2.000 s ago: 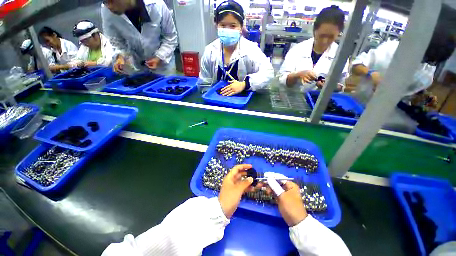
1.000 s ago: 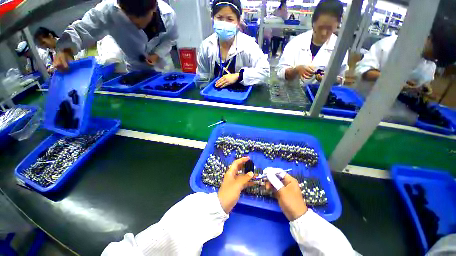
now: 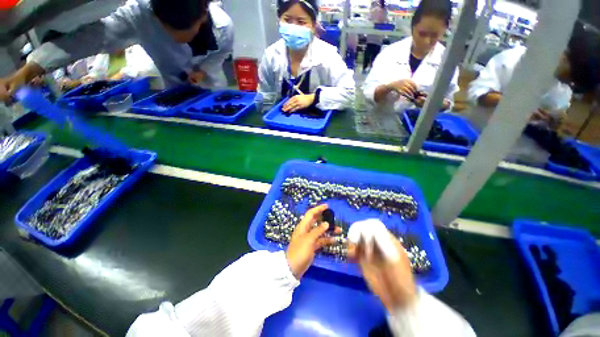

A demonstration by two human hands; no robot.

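Note:
My left hand (image 3: 306, 241) holds a small black housing (image 3: 327, 216) between thumb and fingers, over the blue parts tray (image 3: 440, 266). My right hand (image 3: 383, 263) is blurred, just right of the left hand over the same tray. White coverings are on its fingers. Whether it holds a part cannot be told. Rows of silver and dark rods (image 3: 349, 195) fill the back and front of the tray. My hands hide part of the front rows.
A lower blue tray (image 3: 316, 316) lies under the parts tray. A left tray (image 3: 60, 238) holds rods and black parts. A right tray (image 3: 589, 263) holds black parts. A slanting metal post (image 3: 497, 128) stands behind right. Workers sit across the green belt (image 3: 217, 155).
My right hand has moved slightly down from the left hand, and the rod seen between them no longer shows. Across the belt, a person has tipped a blue tray over the left tray, where black parts now lie.

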